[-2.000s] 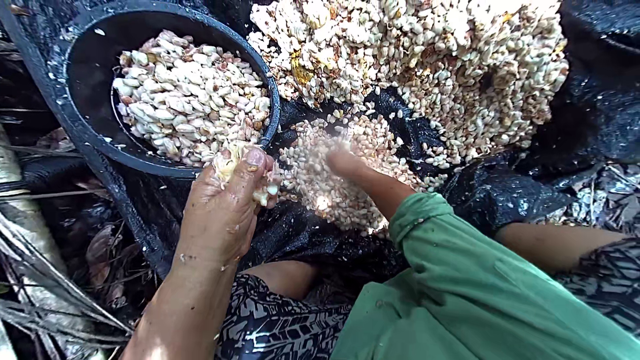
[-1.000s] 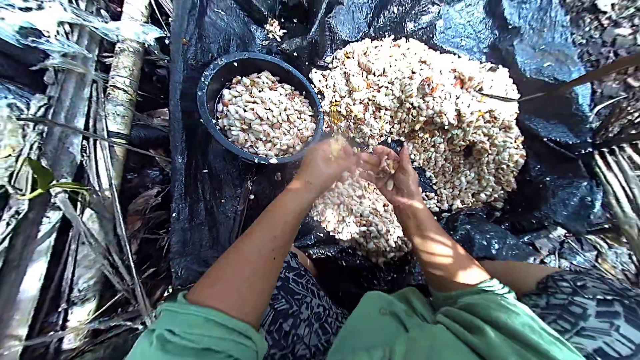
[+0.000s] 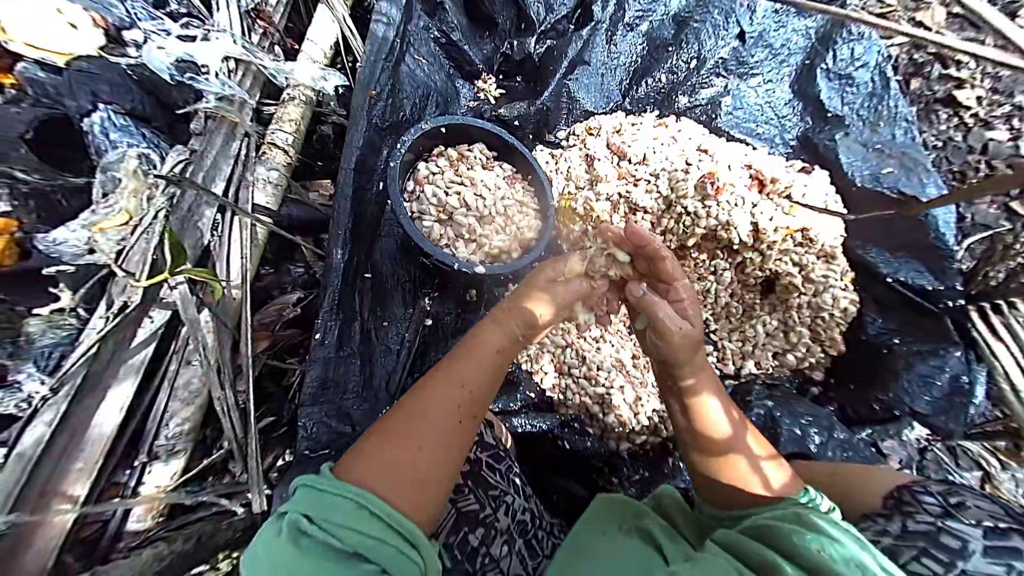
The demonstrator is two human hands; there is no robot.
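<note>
Both hands meet over the pale, pulp-covered seeds, just right of a round black tub. My left hand (image 3: 552,292) is curled around a clump of pale fibrous pulp (image 3: 600,262), partly blurred. My right hand (image 3: 660,300) faces it with bent fingers at the clump's right side, a little pulp on its fingertips. Whether it grips the clump cannot be told. The black tub (image 3: 406,220) holds wet whitish seeds (image 3: 472,204). A large heap of similar seeds (image 3: 768,264) spreads behind and right of the hands, and a smaller pile (image 3: 600,384) lies below them.
A black plastic sheet (image 3: 360,320) lies under the tub and seeds. Dry palm stalks (image 3: 104,400) and a pale pole (image 3: 280,152) run along the left side. A thin stick (image 3: 904,32) crosses the upper right corner. A small seed clump (image 3: 488,88) sits behind the tub.
Two seconds ago my right hand was in the smaller pile, apart from my left; now both hands are together at the pulp. The view has shifted and shows more ground.
</note>
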